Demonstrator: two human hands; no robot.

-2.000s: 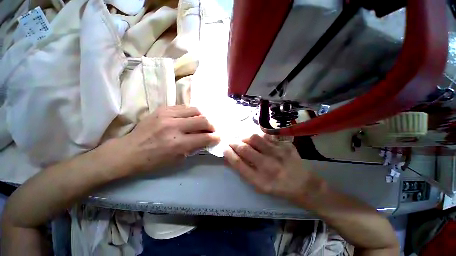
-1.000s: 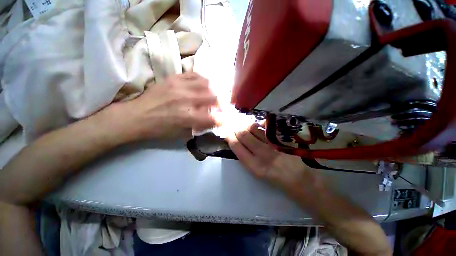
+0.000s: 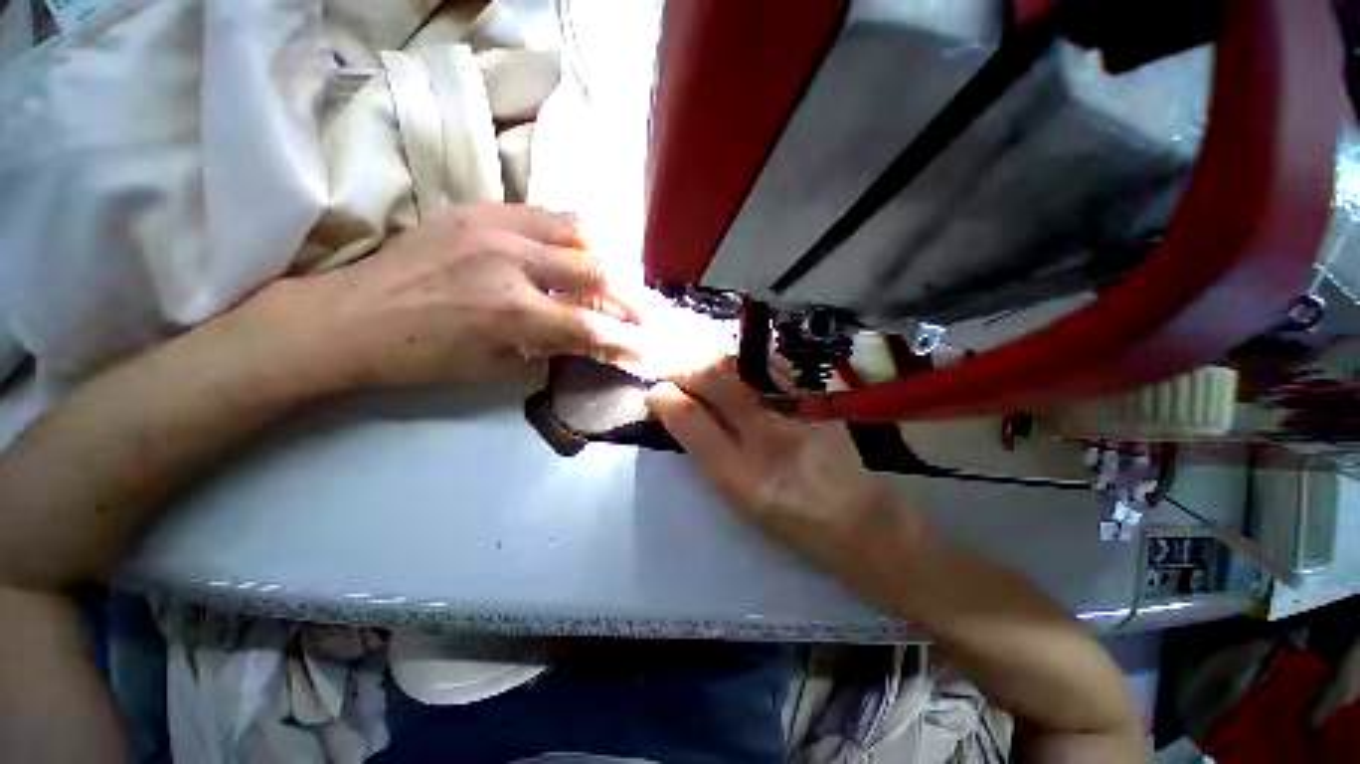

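Note:
The cream garment (image 3: 164, 179) lies in a heap left of the sewing machine (image 3: 895, 164), with a flat seamed band on it. Its edge runs into the glare by the presser foot (image 3: 756, 346). My left hand (image 3: 477, 291) lies flat on the cloth left of the needle, fingers towards the glare. My right hand (image 3: 761, 448) is just in front of the presser foot, its fingertips at the cloth edge and partly under the red guard (image 3: 1044, 358). The glare and the guard hide the needle and what the right fingers touch.
The pale table (image 3: 448, 508) has a scale along its front edge. A dark-rimmed opening (image 3: 597, 403) shows in the bed between my hands. A cream ribbed knob (image 3: 1186, 400) is at the right. More cream cloth (image 3: 284, 687) hangs below the table edge.
The cloth edge has moved back from the front of the bed, uncovering the dark-rimmed opening. Both hands stay beside the needle area. The camera view has shifted.

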